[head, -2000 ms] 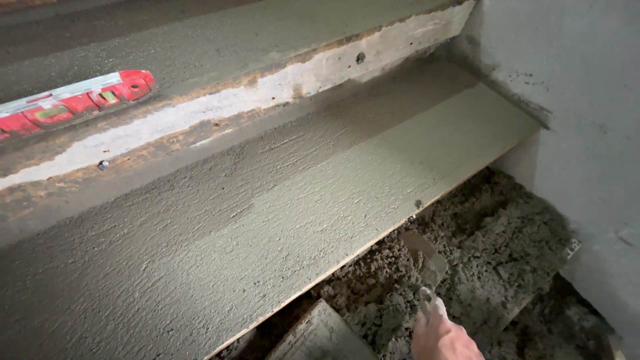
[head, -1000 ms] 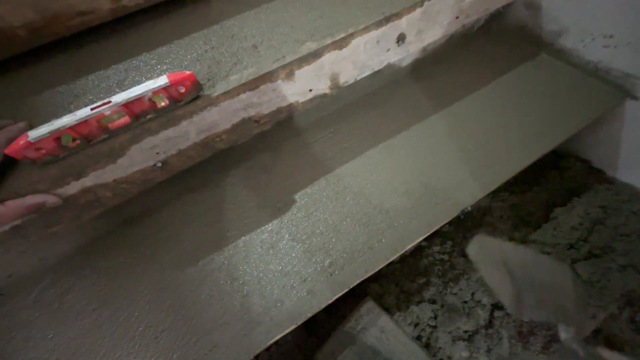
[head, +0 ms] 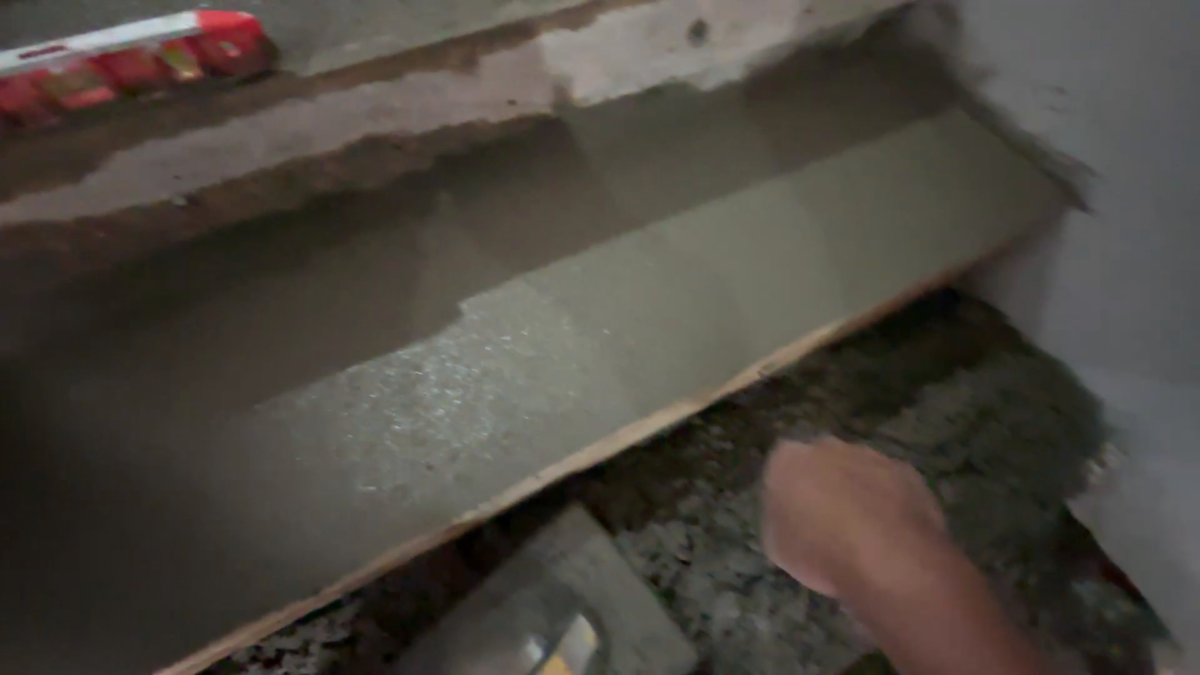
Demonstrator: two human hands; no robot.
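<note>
My right hand [head: 848,511] is over the rough wet mortar [head: 984,441] below the step, its fingers curled and blurred; whether it holds the trowel is hidden. My left hand is outside the frame. A flat steel finishing trowel [head: 637,591] with a partly visible handle lies on the mortar at the bottom centre. Across the middle runs a stair tread of smoothed wet cement [head: 731,253], glistening near its centre, with a thin board edge [head: 600,450] along its front. On the step above, at the upper left, rests a red spirit level [head: 216,47].
A grey plastered wall [head: 1125,281] closes off the right side and meets the end of the tread. Behind the tread stands a stained riser board [head: 647,56] with patches of cement. A shadow falls over the tread's left part.
The left hand, at the level's left end one second ago, is out of view. The pointed trowel seen at the right then no longer shows, and my right hand has come into view.
</note>
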